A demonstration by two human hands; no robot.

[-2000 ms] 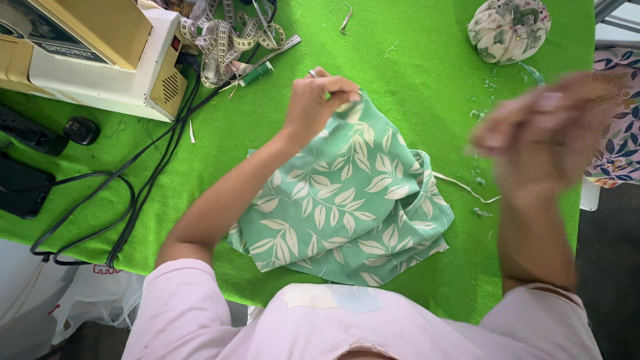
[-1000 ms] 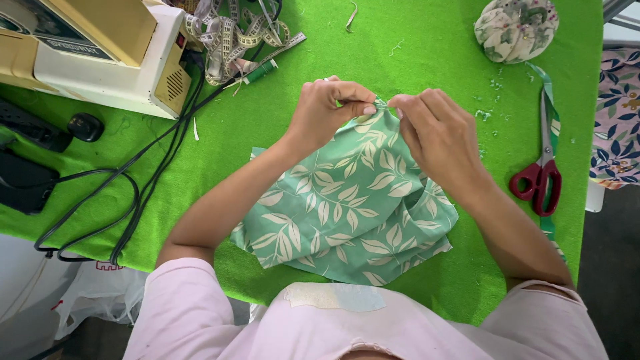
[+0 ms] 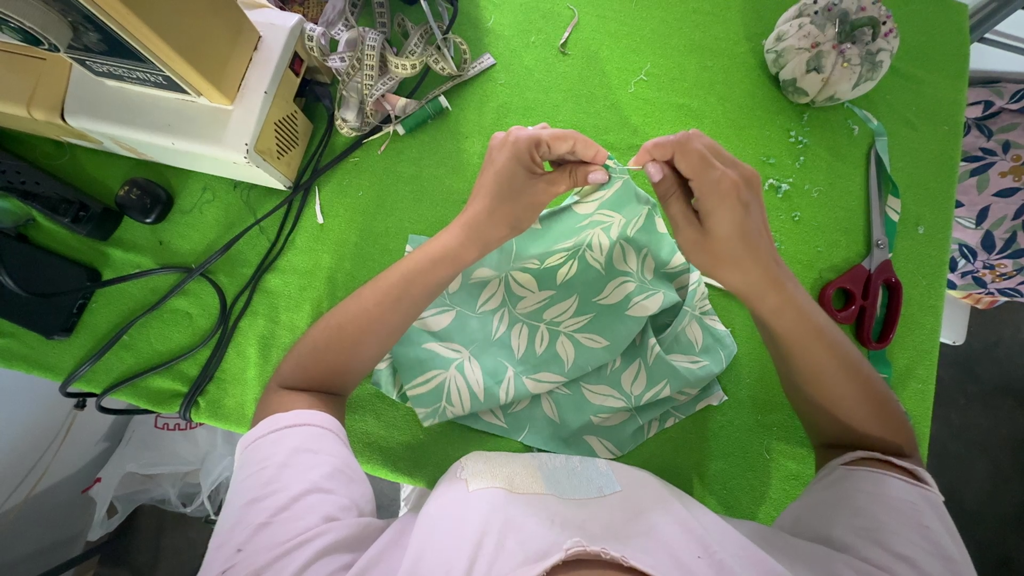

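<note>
Green fabric with a cream leaf print (image 3: pixel 544 320) lies bunched over the green cloth of the table, its top corner raised between both hands. My left hand (image 3: pixel 552 168) pinches that corner between thumb and index finger. My right hand (image 3: pixel 704 184), just right of it, pinches a thin, pale item (image 3: pixel 632 167) that reaches the fabric edge; it looks like a pin or needle, too small to be sure. Right of my right hand lie scissors with dark red handles (image 3: pixel 870 292), over a narrow green fabric strip (image 3: pixel 888 192). A round pincushion full of pins (image 3: pixel 832 56) sits at the upper right.
A sewing machine (image 3: pixel 176 120) stands at upper left, with black cables (image 3: pixel 240 248) running beside it. A tangled measuring tape (image 3: pixel 372 72) and a green thread spool (image 3: pixel 424 114) lie near it. Thread scraps dot the cloth. Patterned fabric (image 3: pixel 992 192) hangs beyond the table's right edge.
My right hand, blurred at the right two seconds ago, has come left to the fabric corner beside my left hand. The scissors, not visible then, now show. Over the last second both hands stay at the corner.
</note>
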